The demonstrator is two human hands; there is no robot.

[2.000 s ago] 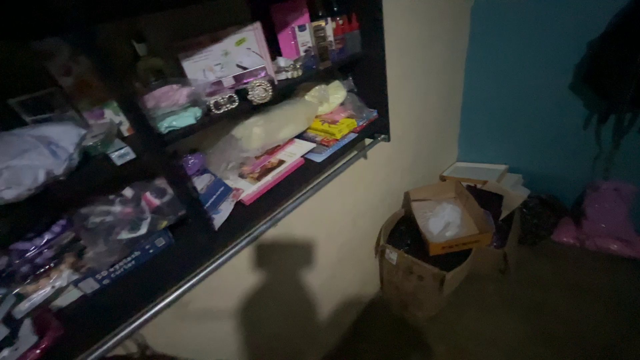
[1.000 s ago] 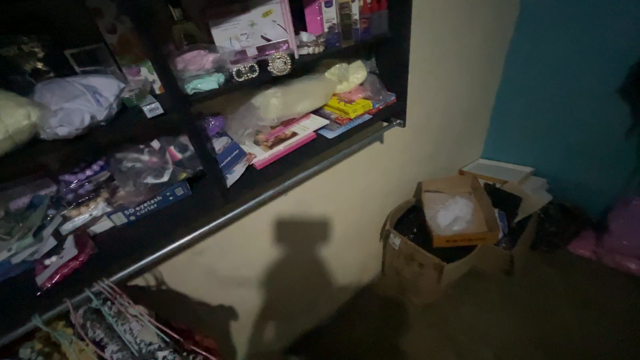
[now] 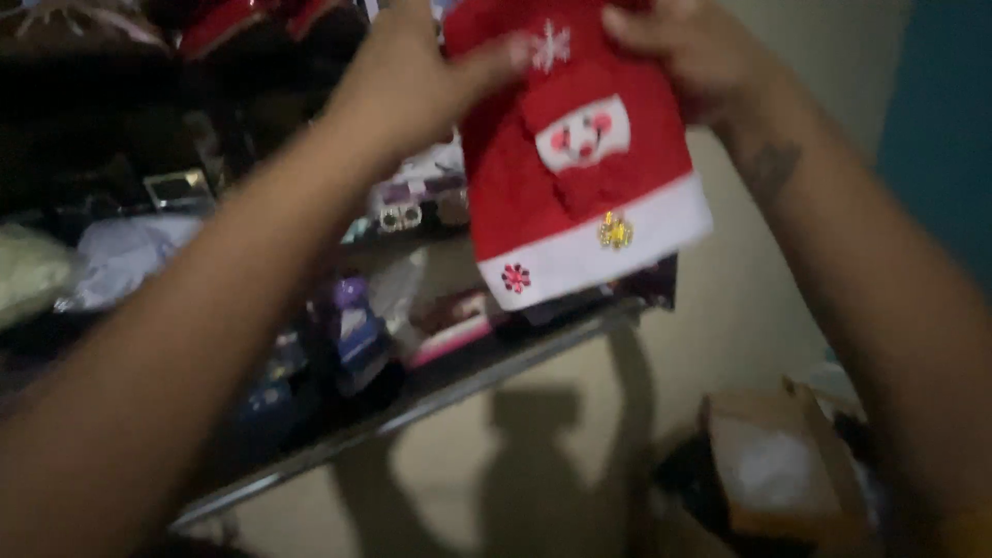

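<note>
Both of my hands hold up a red felt Christmas hat (image 3: 504, 178) with a white brim, a white smiling face patch, a pale snowflake and two flower-shaped ornaments, one gold and one red. My left hand (image 3: 434, 77) grips its left side near the top, thumb lying across the red cloth. At the upper right edge, my right hand (image 3: 697, 58) pinches the fabric with its thumb in front. The hat's top runs out of view, and the hat covers part of the shelf behind it.
Dark shelves (image 3: 442, 380) behind hold a white bundle (image 3: 128, 252), a yellowish bundle (image 3: 31, 271), a purple item (image 3: 353, 291) and packaged goods. A metal rail (image 3: 434, 411) runs along the lower front. At lower right stands an open cardboard box (image 3: 775, 411) with white material inside.
Both hands have come into view, holding the red hat; neither hands nor hat showed in the earlier frames.
</note>
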